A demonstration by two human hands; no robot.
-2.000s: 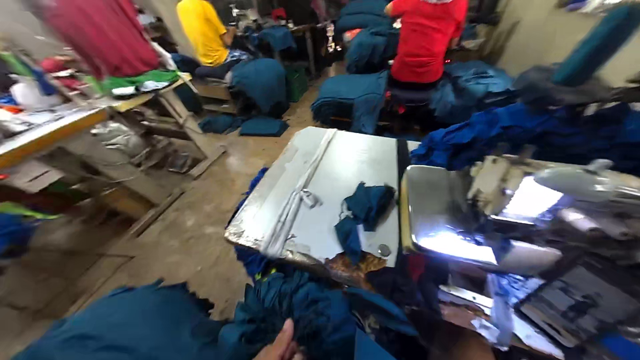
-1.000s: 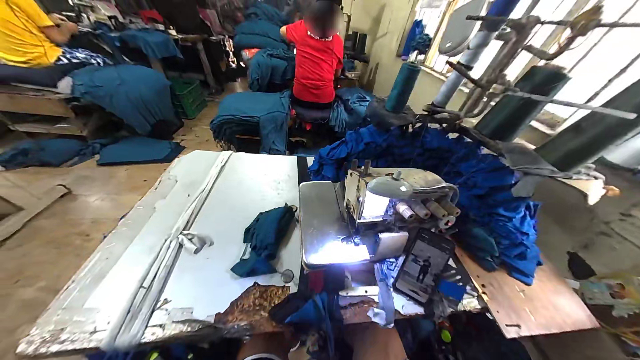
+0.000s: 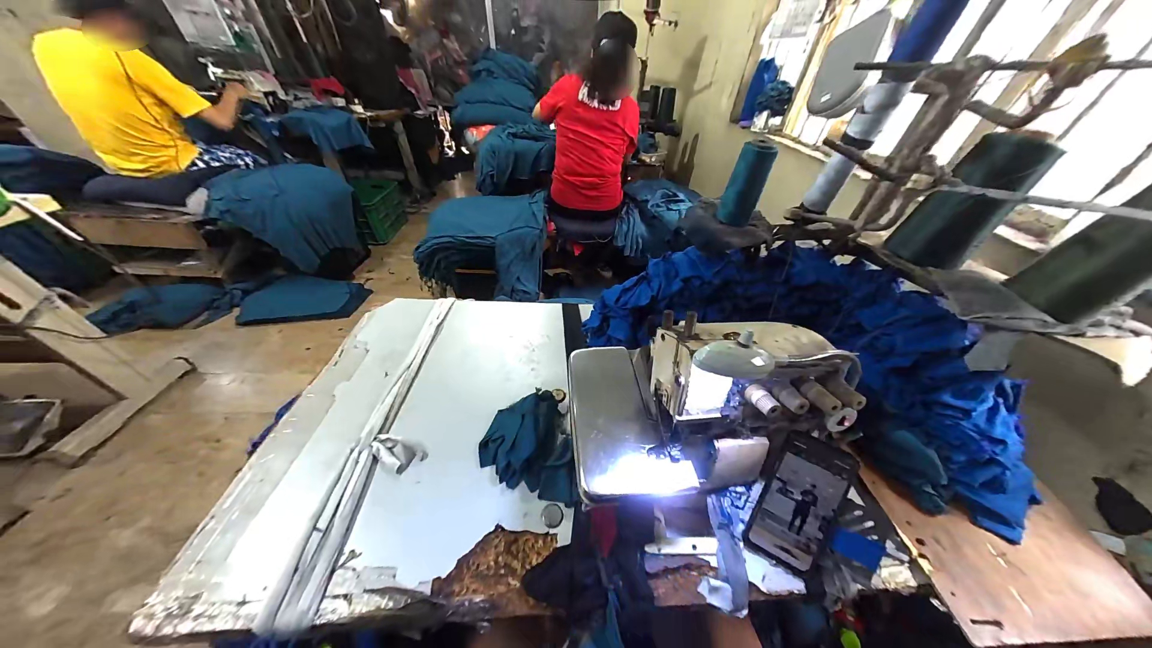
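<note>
Neither of my hands can be made out; only dim patches of skin show at the bottom edge, beside dark cloth (image 3: 589, 571) hanging at the table's front. An overlock sewing machine (image 3: 756, 360) stands on the white worktable (image 3: 486, 351), its lamp lighting the metal plate (image 3: 612, 405). Left of the plate lies a crumpled teal fabric piece (image 3: 526, 445). White fabric strips (image 3: 360, 468), knotted midway, run along the table's left part. A smartphone (image 3: 801, 504) with a lit screen leans right of the machine's front. Bunched blue fabric (image 3: 864, 315) curves behind and right of the machine.
A person in red (image 3: 589, 144) sits ahead, near stacked teal fabric (image 3: 486, 234); a person in yellow (image 3: 121, 103) sits at the left. Thread cones (image 3: 747, 184) stand by a rod frame at right. A wooden board (image 3: 1017, 576) juts out at the lower right.
The view has swung right. Two seconds ago a hand showed at the bottom edge by a gathered teal cloth; neither shows there now. The small teal piece on the table has changed shape.
</note>
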